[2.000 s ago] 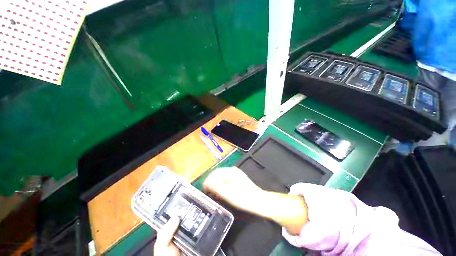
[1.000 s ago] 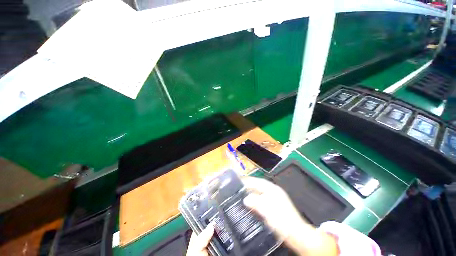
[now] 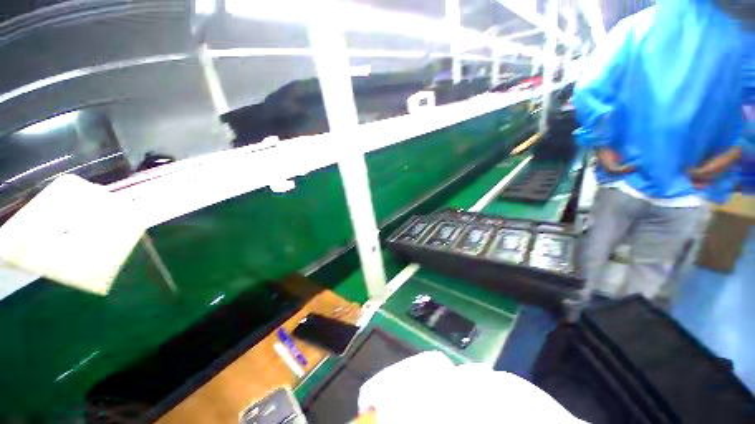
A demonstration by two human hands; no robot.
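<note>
The top end of a silver-grey open phone housing [image 3: 275,407] shows at the bottom edge, the rest cut off. My left hand is not in view. My right arm's overexposed white sleeve fills the bottom centre; only a small skin-coloured patch [image 3: 365,415] shows at its left end, so I cannot tell what the right hand does. A dark phone [image 3: 326,332] lies on the wooden board [image 3: 223,385], with a blue pen [image 3: 291,346] and a pale stick [image 3: 289,359] beside it. An open black tray [image 3: 364,371] lies right of the board.
A glossy phone [image 3: 444,321] lies on the green bench. Beyond it stands a black tray stack [image 3: 497,269] holding grey square-looking units. A white post [image 3: 352,166] rises behind. A person in a blue smock [image 3: 670,99] stands at right, behind black trays [image 3: 654,364].
The view has swung up and right, bringing the person back into view. The held housing has dropped to the bottom edge, and my left hand has left the picture.
</note>
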